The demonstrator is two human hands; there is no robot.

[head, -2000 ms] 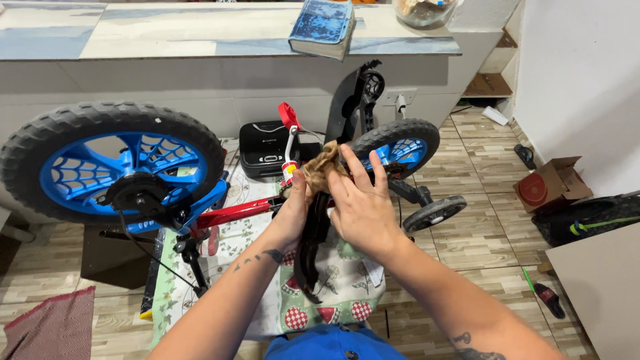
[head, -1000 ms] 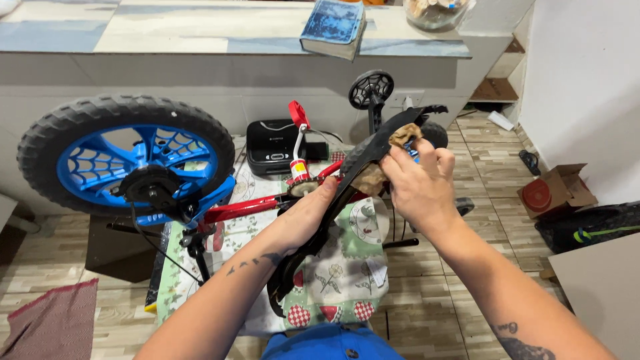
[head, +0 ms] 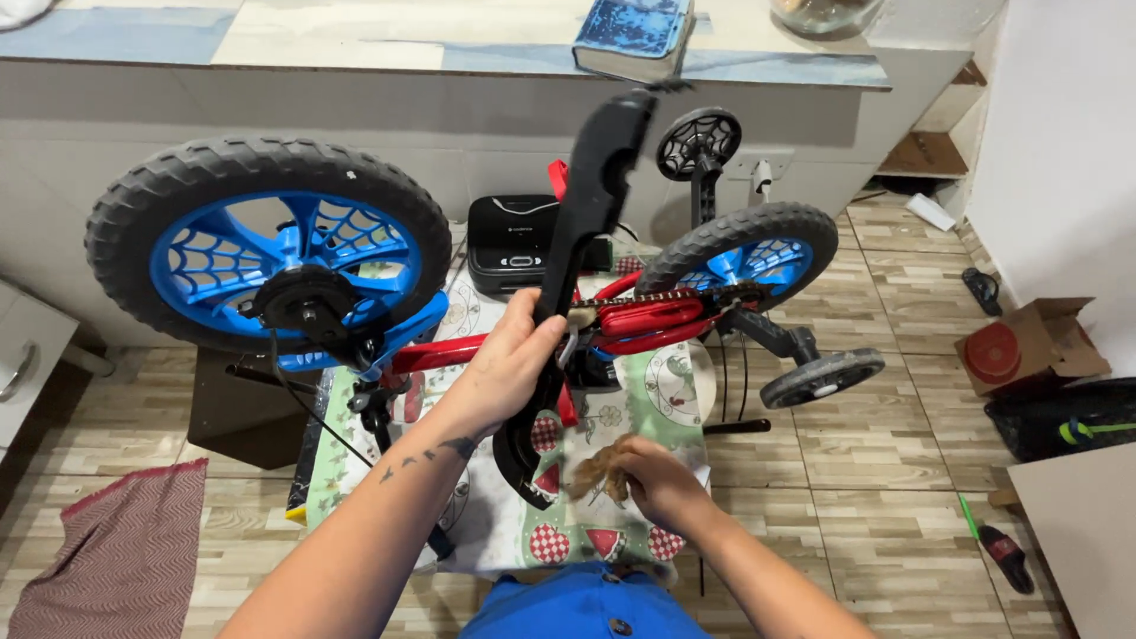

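My left hand point(head: 510, 359) grips a long black plastic chain guard point(head: 586, 204) around its middle, holding it nearly upright above the table. Low over the tablecloth, my right hand point(head: 661, 484) pinches a crumpled brown cloth point(head: 608, 466), apart from the guard. Behind the guard, a small red and blue bicycle point(head: 439, 353) rests upside down on the table. Its front wheel point(head: 266, 244) is at the left; its rear wheel point(head: 741, 253), with an exposed chain point(head: 648, 298) and training wheels point(head: 821, 377) point(head: 699, 144), is at the right.
A patterned tablecloth point(head: 479, 524) lies under the bicycle. Behind it stand a black appliance point(head: 510, 244) and a ledge point(head: 346, 35) bearing a thick blue book point(head: 635, 35). An open cardboard box point(head: 1029, 346) sits on the floor at right, a reddish cloth point(head: 115, 550) at left.
My right hand, which was at the guard with the cloth, has moved down and away from it. The guard has been turned more upright in my left hand.
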